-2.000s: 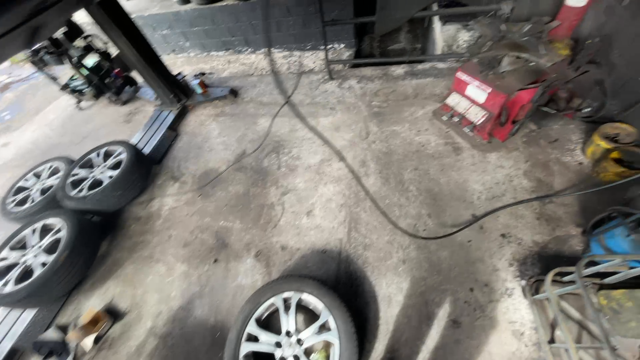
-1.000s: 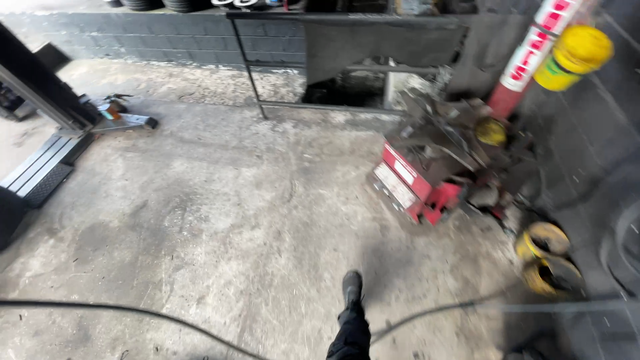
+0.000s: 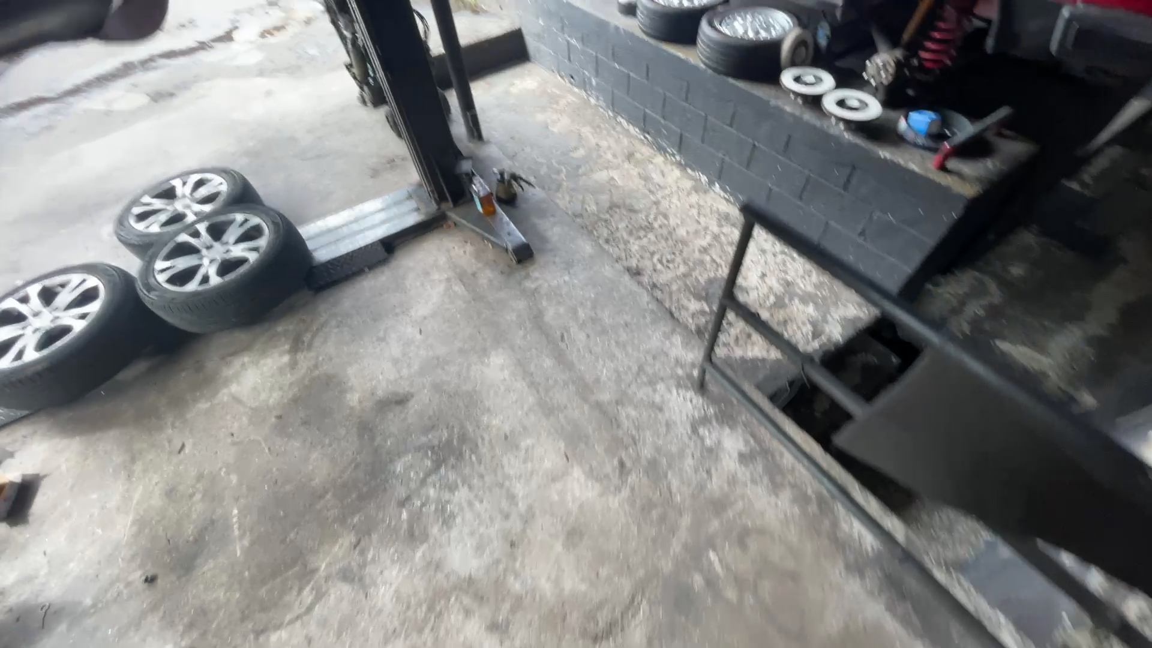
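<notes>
Neither of my hands shows in the head view. At the left, several car wheels with silver alloy rims lie on the concrete floor, among them a front wheel, a middle wheel and a rear wheel. Beside them a ribbed metal base plate runs to the foot of a dark steel post. An orange-labelled bottle and a dark spray bottle stand by the post's foot. Two brake discs lie on a raised ledge at the upper right.
A black metal railing with a dark panel borders an opening in the floor at the right. Behind it rises a dark painted block wall. Tyres, a blue object and a red-coloured tool lie on its ledge.
The view has swung left and come nearer the railing and post. The red machine and yellow buckets have left the frame, and the wheels seen two seconds ago are in view again.
</notes>
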